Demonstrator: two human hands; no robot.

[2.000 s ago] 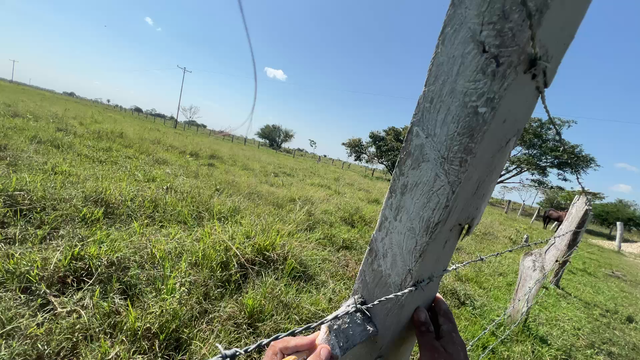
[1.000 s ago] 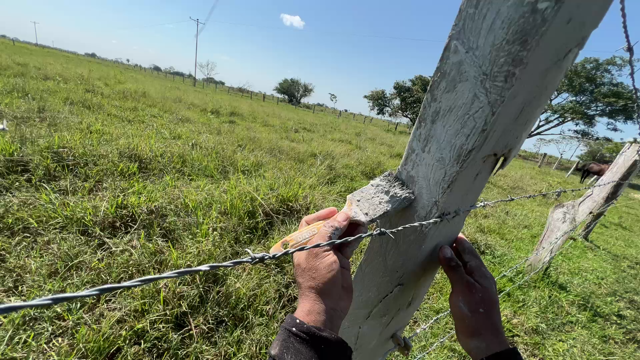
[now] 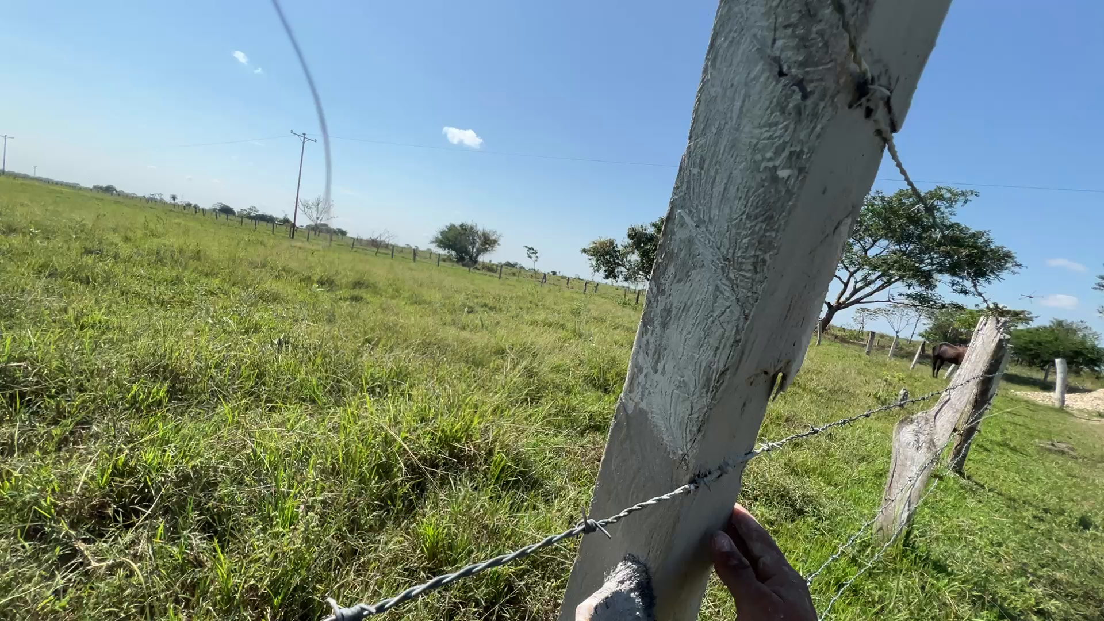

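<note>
A wooden fence post (image 3: 716,285), coated in whitish-grey paint with rough streaks, leans across the head view. My right hand (image 3: 763,569) rests against its right side, low in the frame, fingers bent and no tool seen in them. The whitish, paint-caked head of what looks like a brush (image 3: 623,591) touches the post's lower face at the bottom edge. Its handle and my left hand are out of view. Just above both, a strand of twisted barbed wire (image 3: 535,548) crosses the post. Another wire (image 3: 901,168) is fixed at a dark notch higher up.
Barbed strands run right to a weathered, forked wooden post (image 3: 936,431). Tall grass (image 3: 302,431) spreads at left. Farther off are a brown horse (image 3: 947,355), a broad tree (image 3: 918,250), a utility pole (image 3: 300,181) and a line of fence posts.
One second ago my left hand was in view above the wire, holding the brush to the post. Now the brush head is below the wire and that hand is out of frame. The view has shifted.
</note>
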